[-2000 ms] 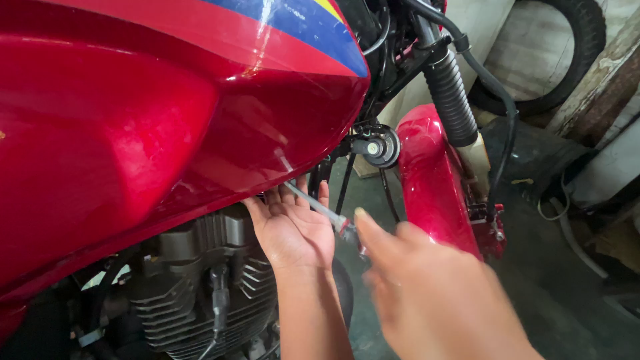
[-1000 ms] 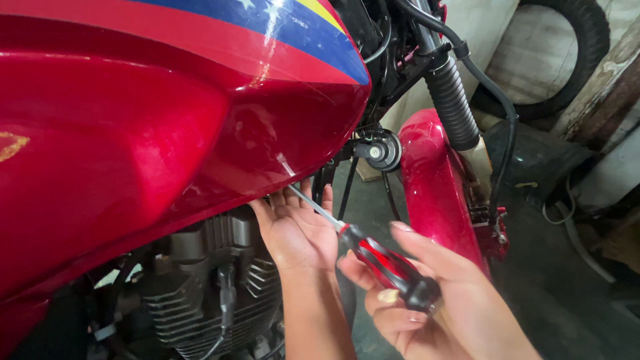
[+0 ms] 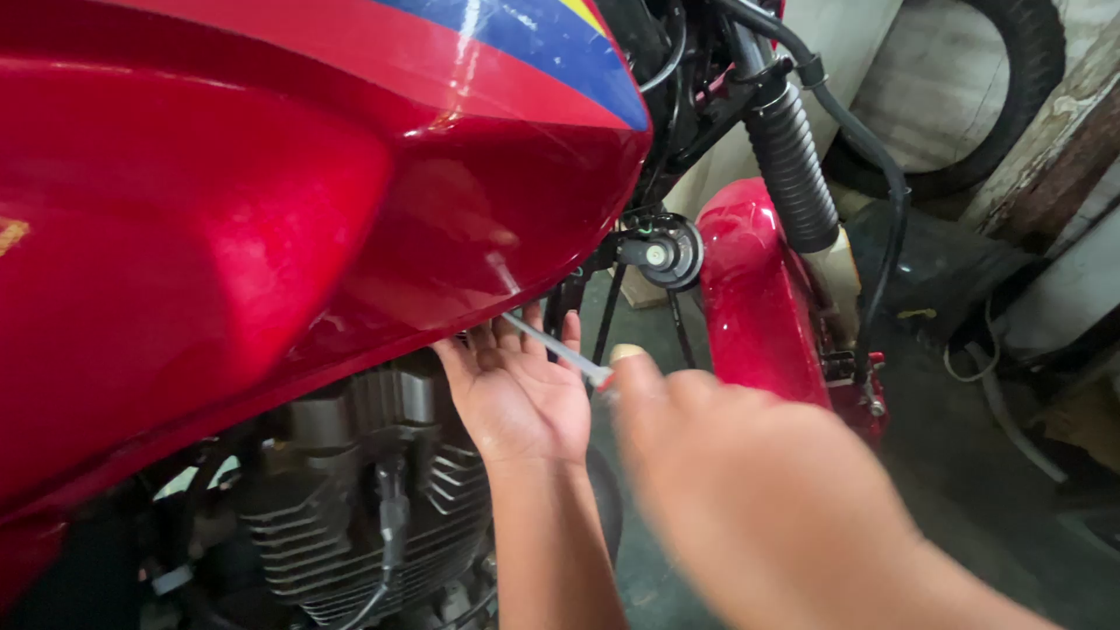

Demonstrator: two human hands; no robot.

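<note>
A red motorcycle fuel tank [image 3: 289,227] with a blue and yellow stripe fills the upper left. My right hand [image 3: 744,472], blurred, is closed around the handle of a screwdriver [image 3: 560,350]; only a bit of red shows at the handle's front. The metal shaft slants up and left to the tank's lower edge, where its tip is hidden. My left hand [image 3: 529,398] is palm up under that edge, behind the shaft, with its fingertips partly out of sight beneath the tank. Whether those fingers hold anything cannot be seen.
Below the tank is the finned engine [image 3: 367,516] with a spark plug lead. To the right are a round black horn [image 3: 669,254], the red front fender [image 3: 757,289], a ribbed fork boot [image 3: 792,166] and a black cable. A tyre [image 3: 1024,96] leans against the back wall.
My right hand has gone from loosely spread fingers around the red and black handle to a closed grip that covers it. My left hand has stayed under the tank edge.
</note>
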